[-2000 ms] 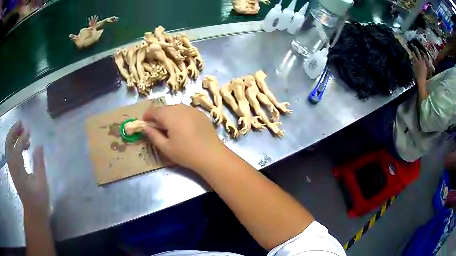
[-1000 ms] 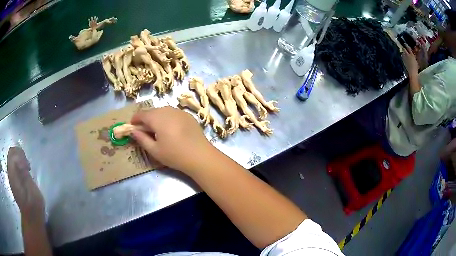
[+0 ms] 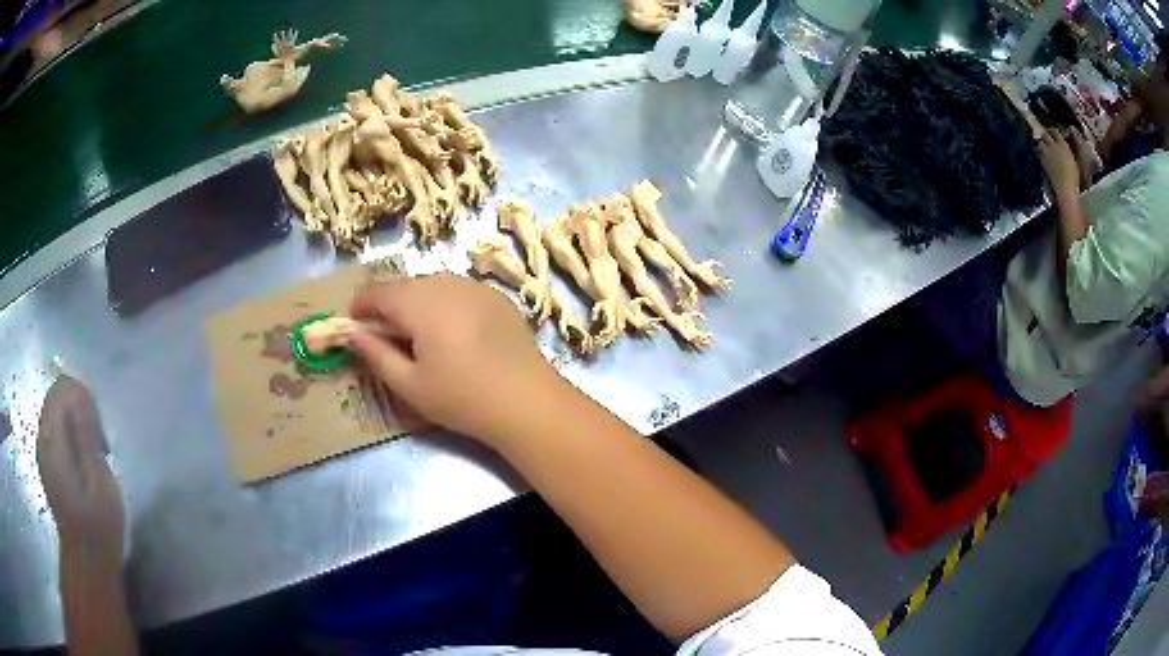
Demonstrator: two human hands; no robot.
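My right hand (image 3: 436,346) pinches a tan figure arm (image 3: 331,333) between thumb and fingertips. The arm's far end is in the small green glue cap (image 3: 303,352), which sits on a stained cardboard mat (image 3: 276,429). My left hand (image 3: 80,455) is at the left edge of the view, over the steel bench. It is slightly blurred and holds nothing that I can see; its fingers look extended and close together. An arm heap (image 3: 391,160) lies beyond the mat. A smaller row of arms (image 3: 596,263) lies to the right of my right hand.
A black smartphone (image 3: 199,233) lies beyond the mat. Torsos (image 3: 272,80) are on the green conveyor (image 3: 141,122). White bottles (image 3: 679,49), a clear jar (image 3: 788,64), a blue-handled tool (image 3: 797,228) and black fibre (image 3: 929,147) are at right. A person (image 3: 1090,282) sits beyond, near a red stool (image 3: 955,449).
The view has shifted slightly. My right hand stays at the green cap with the figure arm. My left hand's spread fingers have come together. The torso on the conveyor has moved right.
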